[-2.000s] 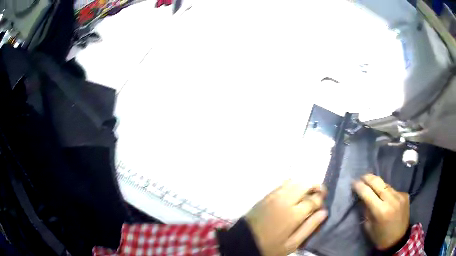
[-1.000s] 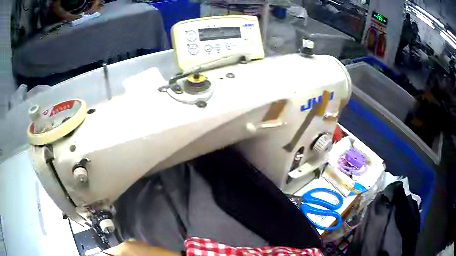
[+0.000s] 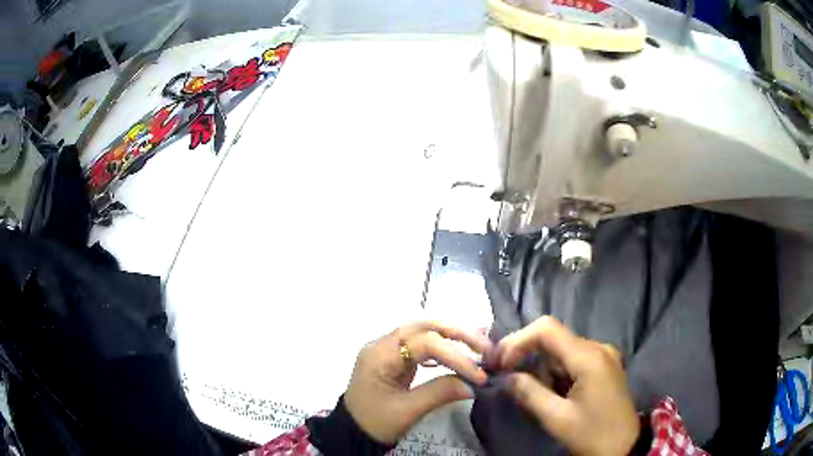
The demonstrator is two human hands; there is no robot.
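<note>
A dark grey garment piece [image 3: 615,294] lies under the needle area and to the right of it, beneath the off-white sewing machine head [image 3: 695,134]. My left hand [image 3: 401,374], with a ring on one finger, pinches the garment's left edge in front of the presser foot [image 3: 505,254]. My right hand [image 3: 575,383] pinches the same edge just right of it; the fingertips of both hands nearly meet. The exact fold between the fingers is hidden. The silver needle plate [image 3: 459,254] shows left of the foot.
A pile of black garment pieces [image 3: 89,338] lies at the left table edge. Embroidered floral trim [image 3: 151,134] lies upper left. A yellowish tape roll [image 3: 570,31] sits on the machine head. Blue scissors [image 3: 788,405] are at the lower right. Printed ruler marks [image 3: 250,408] run along the front edge.
The view swung right over the machine, then back left. Both hands are now close together, pinching the garment edge; two seconds ago they were apart on the cloth.
</note>
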